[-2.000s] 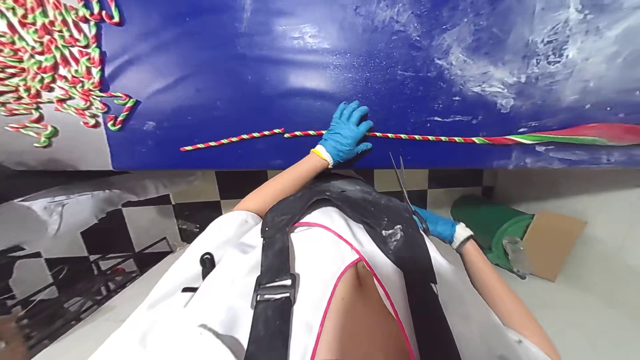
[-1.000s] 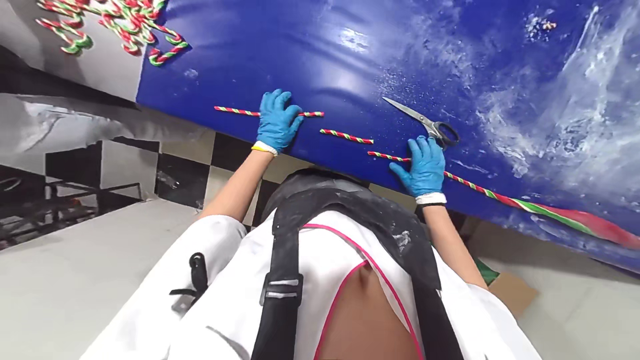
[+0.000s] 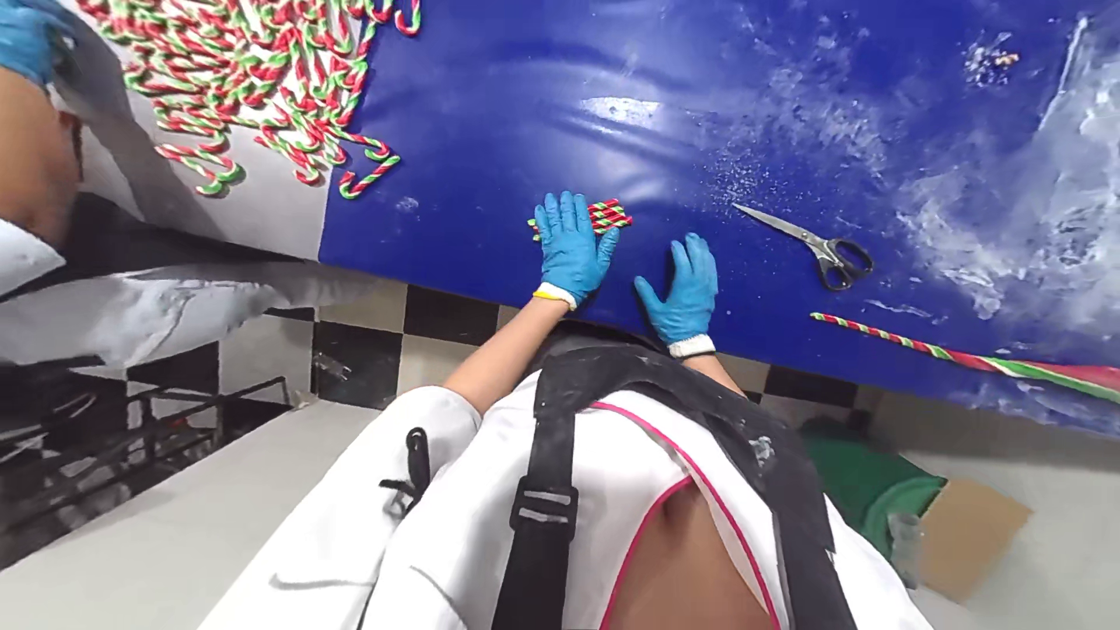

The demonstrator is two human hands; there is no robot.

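Observation:
My left hand, in a blue glove, lies flat over a small bundle of striped red, green and white candy sticks; their ends show on both sides of it. To its right, my right hand, also gloved in blue, rests on the blue table covering with its fingers apart and nothing in it. Beyond that hand lies a pair of scissors with dark handles, blades a little apart. A twisted candy rope runs to the right edge, thickening as it goes.
Many striped candy canes are heaped on a white surface at the upper left. A co-worker's gloved hand shows at the far left. White powdery smears mark the covering at right. Below stand a green container and cardboard.
The separate candy pieces seen a second ago now lie bundled under my left hand. My right hand has let go of the rope and moved left. The co-worker's hand has come into view.

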